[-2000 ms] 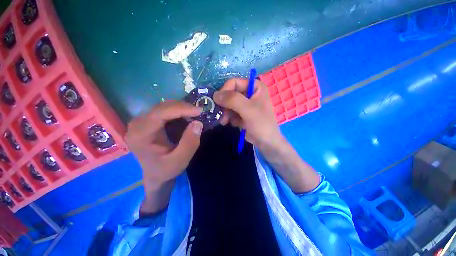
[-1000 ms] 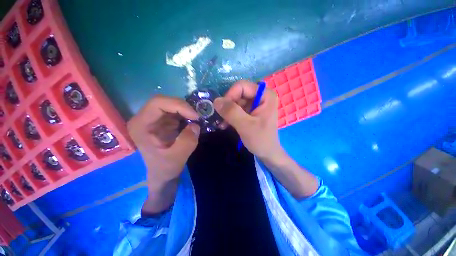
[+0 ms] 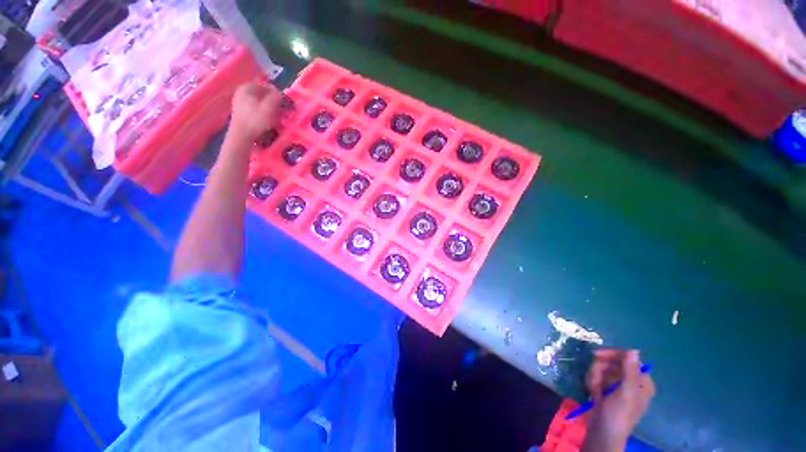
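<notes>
The pink-red compartment tray (image 3: 505, 231) lies on the green bench edge, its square pockets holding dark round discs with pale rings, such as one at the near corner (image 3: 431, 292). My left hand (image 3: 254, 113) is at the tray's far-left corner, fingers bent down. Dark discs show beside its fingertips; whether one is gripped or lies in a pocket cannot be told. My right hand (image 3: 619, 388) is at the bench edge, lower right, with the slim blue stick tool (image 3: 579, 410) held across its fingers. No disc is clearly visible in it.
Stacked red trays with a pale, part-covered top (image 3: 181, 115) stand on a frame at upper left. A large red container (image 3: 672, 66) is at upper right. An off-white residue patch (image 3: 570, 331) marks the bench. Part of a small red tray (image 3: 564, 431) shows beside my right hand.
The view has swung left. My hands have parted: the left has moved from the held disc to the filled tray's far corner; the right stays near the bench edge with the blue tool.
</notes>
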